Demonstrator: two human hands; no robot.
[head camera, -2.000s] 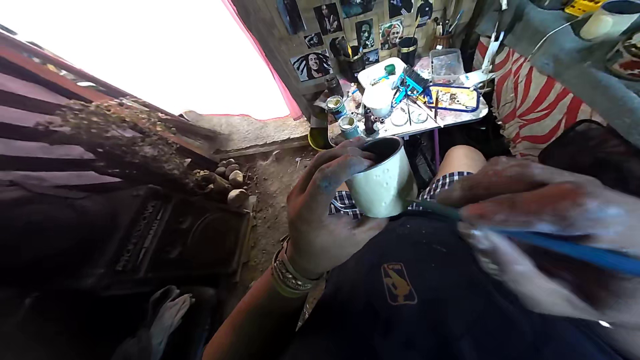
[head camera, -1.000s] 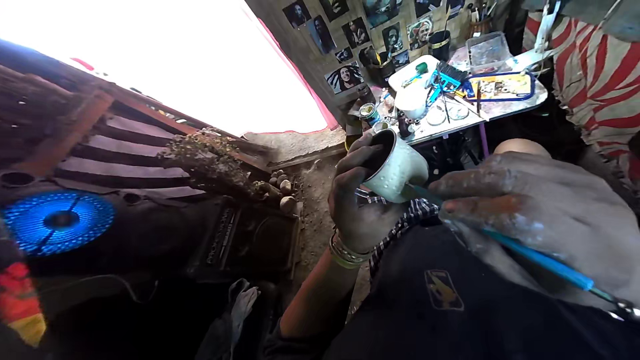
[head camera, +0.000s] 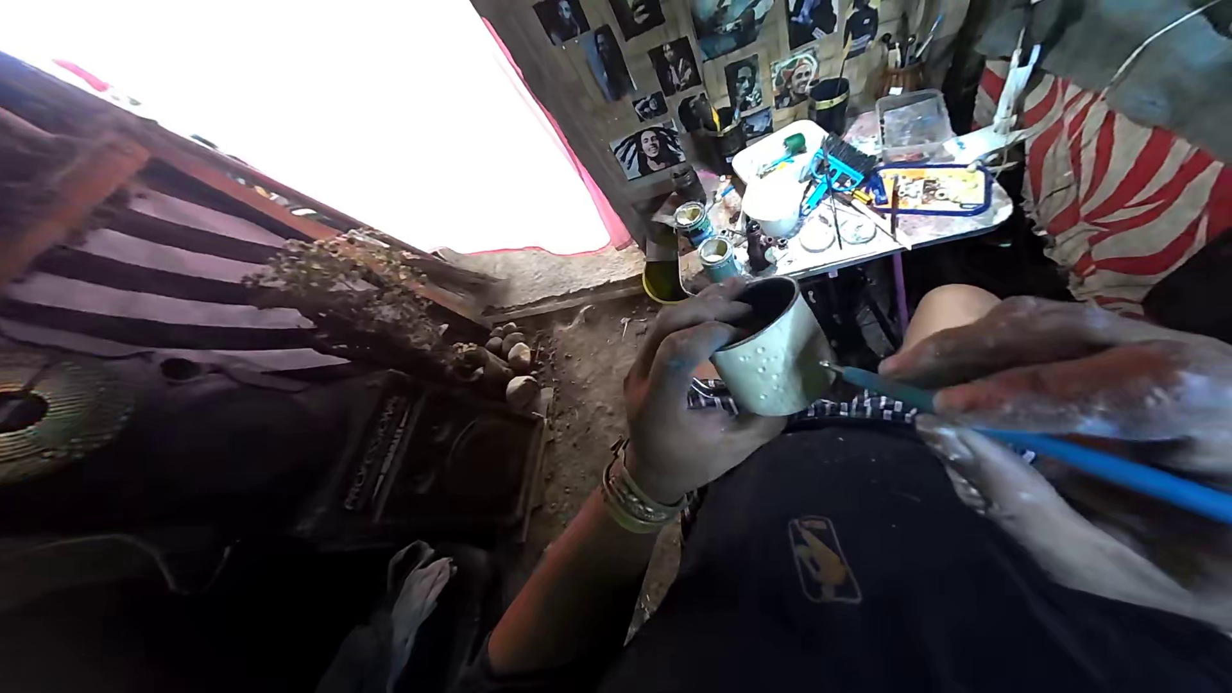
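Note:
A pale cup (head camera: 773, 364) with small raised dots on its wall is held tilted in my left hand (head camera: 688, 395), whose fingers wrap its rim and side. The inside of the cup is dark. My right hand (head camera: 1068, 385), smeared with paint, grips a blue-handled paintbrush (head camera: 1107, 465) between thumb and fingers. The brush tip points at the right side of the cup, close to the wall; whether it touches cannot be told. Both hands are above my lap, in front of my dark shirt.
Beyond the cup, a small table (head camera: 948, 227) bears paint tins (head camera: 717, 256), a white tub (head camera: 773, 204), brushes and a blue-rimmed tray (head camera: 934, 189). A dark speaker (head camera: 462, 452) stands on the dirt floor at left, near several stones (head camera: 522, 391). A striped cloth (head camera: 1126, 183) hangs at right.
The cup stood more upright two seconds ago, tilted a second ago, and is less tilted now. The brush has stayed in my right hand near its wall. The view has shifted.

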